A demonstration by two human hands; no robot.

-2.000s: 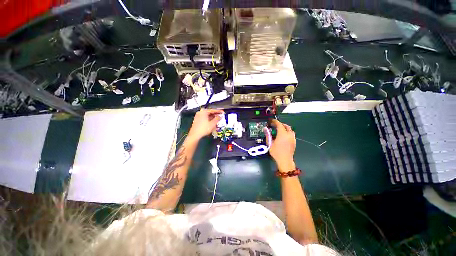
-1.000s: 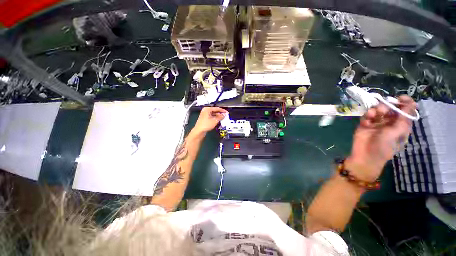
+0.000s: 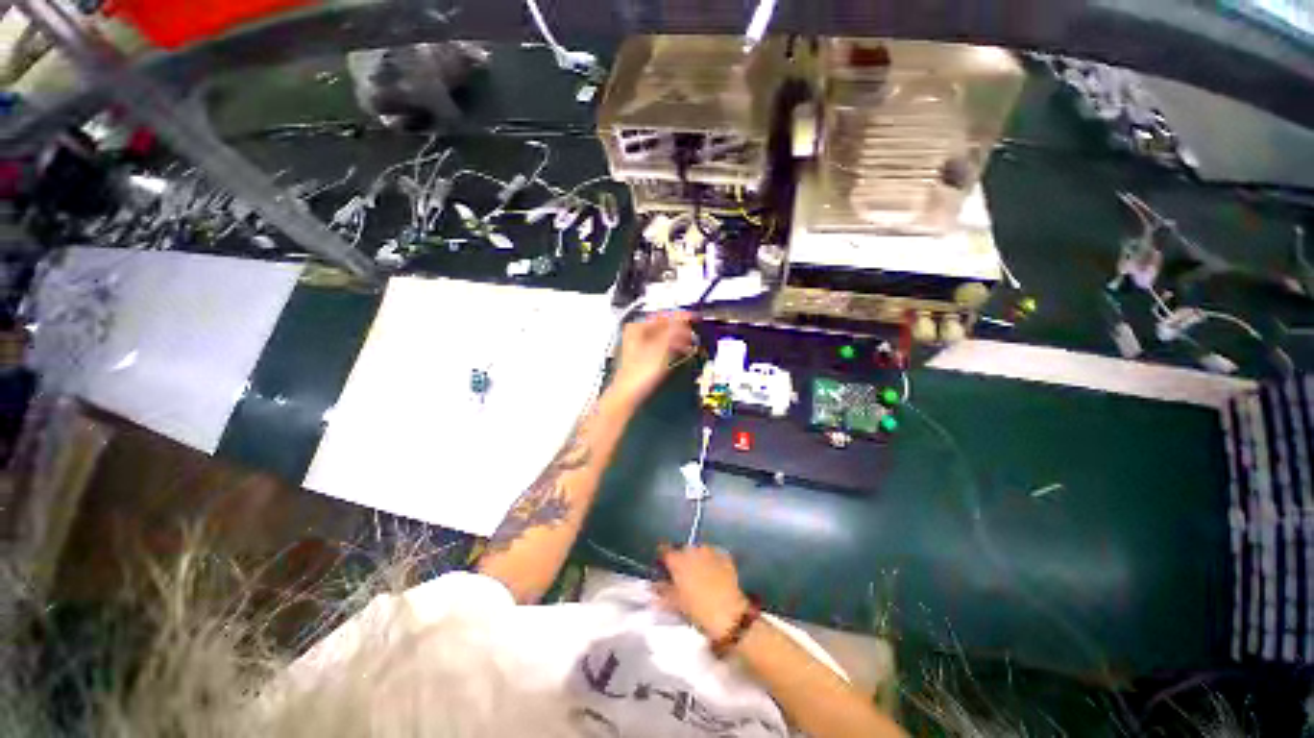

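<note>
The black test fixture lies on the green mat, with a white block, a green circuit board and a red switch. A small yellow-black component sits at the block's left end. A thin white cable with a small white body runs from there towards me. My right hand is closed at the cable's near end, by the mat's front edge. My left hand is at the fixture's upper left corner, fingers bent; whether they grip anything is unclear.
A white sheet at left bears a small dark part. Beige instruments under clear covers stand behind the fixture. Corded units lie along the dark shelf. Striped stacked trays stand far right. A metal frame crosses overhead.
My right hand carried a white corded unit to the right and is now back empty of it, low at the cable's near end. My left hand stays by the fixture. The camera view has shifted.
</note>
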